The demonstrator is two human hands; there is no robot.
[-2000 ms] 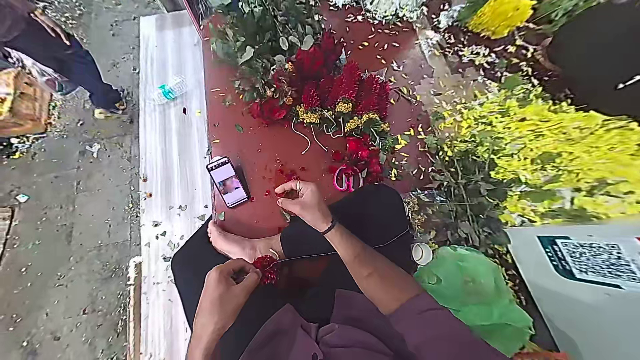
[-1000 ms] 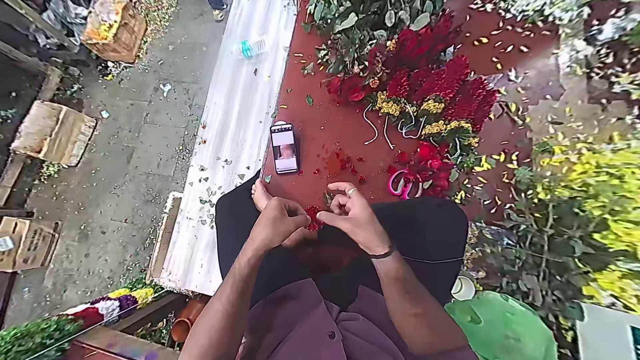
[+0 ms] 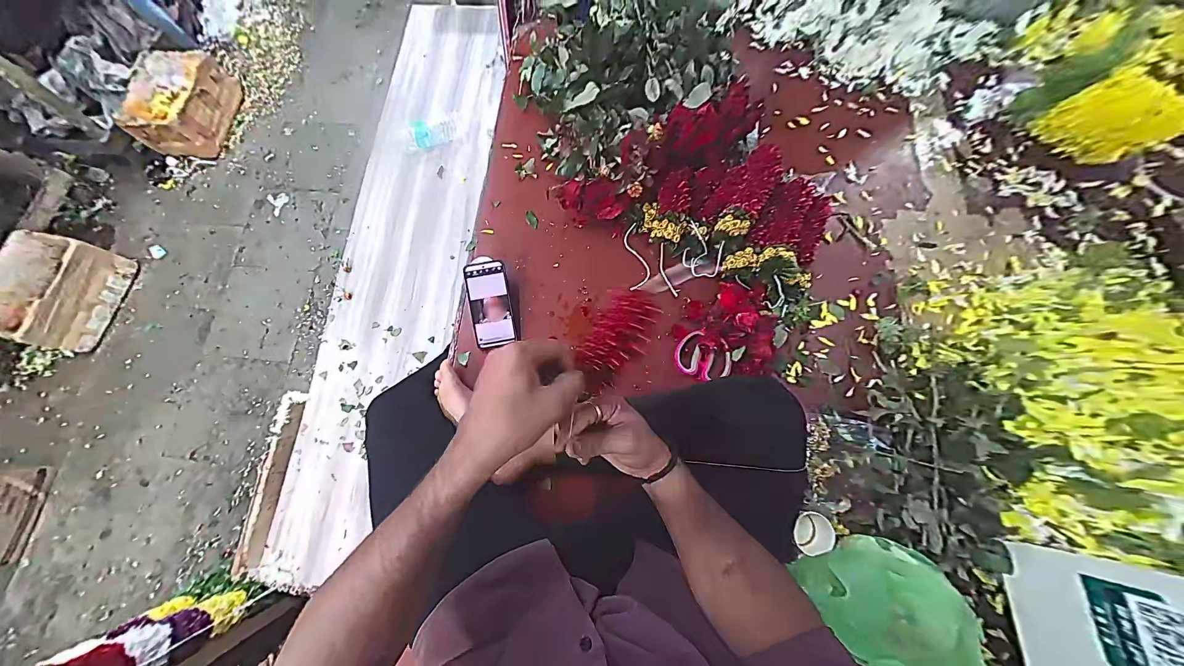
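My left hand [image 3: 523, 398] is blurred, with its fingers bent just left of my right hand; what it holds cannot be made out. My right hand [image 3: 620, 437] pinches a thin thread [image 3: 745, 466] that stretches rightward over my dark-clad leg. Directly beyond my fingertips is a blurred red flower strand [image 3: 618, 335]; whether it hangs from either hand is unclear. Pink-handled scissors [image 3: 701, 357] lie beside red roses [image 3: 740, 310]. Farther off, red flower bundles [image 3: 731, 190] with yellow blossoms and white string ends rest on the red surface.
A phone [image 3: 490, 305] with a lit screen lies beyond my left hand. Leafy stems [image 3: 629, 65] are at the back, yellow flowers [image 3: 1091, 407] at right. A green plastic bag [image 3: 893, 601] and a cup [image 3: 814, 534] sit near my right elbow. A plastic bottle [image 3: 433, 133] lies on the white strip.
The red flower strand now shows beyond my hands; a second ago only a little red was between them. My two hands, far apart two seconds ago, are close together.
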